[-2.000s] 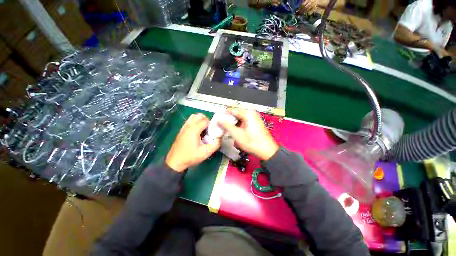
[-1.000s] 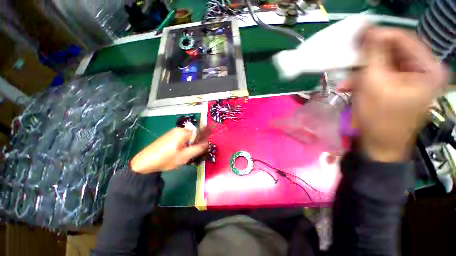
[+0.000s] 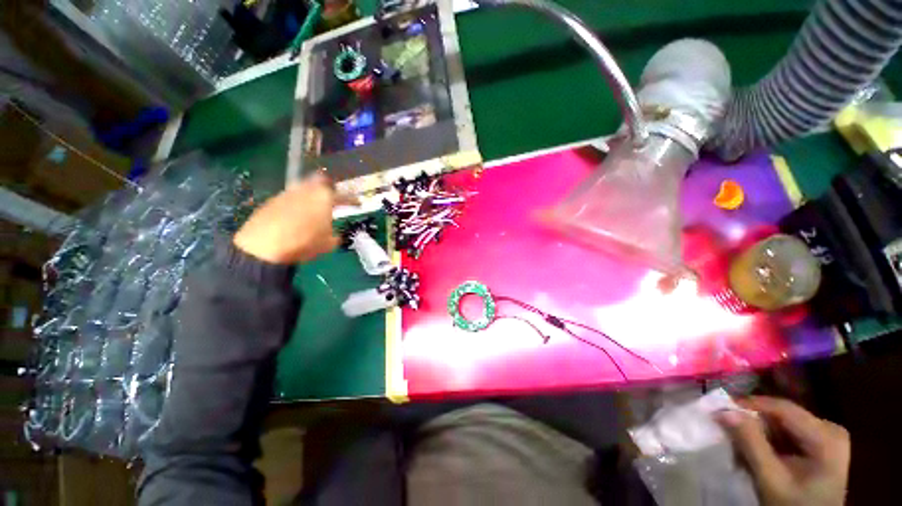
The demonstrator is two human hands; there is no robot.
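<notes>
My left hand [image 3: 287, 222], blurred, is over the green bench beside the heap of connector leads [image 3: 425, 219]; whether it holds anything is unclear. Two lead bundles in white wraps, an upper one [image 3: 370, 254] and a lower one [image 3: 372, 300], lie below the heap. The green ring circuit board [image 3: 487, 304] lies flat on the pink mat [image 3: 534, 366], with thin dark wires running right from it. My right hand [image 3: 796, 445], partly cut off at the lower right, pinches a white wrap [image 3: 692, 420] below the bench's front edge, over clear plastic.
A stack of clear trays [image 3: 129, 316] stands at the left. The framed panel [image 3: 401, 153] lies at the back. The clear fume hood [image 3: 628, 203] reaches over the mat from the right. An orange piece [image 3: 729, 195], a round tub [image 3: 776, 272] and a black station [image 3: 851, 237] are at the right.
My right hand has moved with the white wrap from the bundles to the lower right. My left hand has moved up and left, off the bundles. Loose leads and wrapped bundles now show.
</notes>
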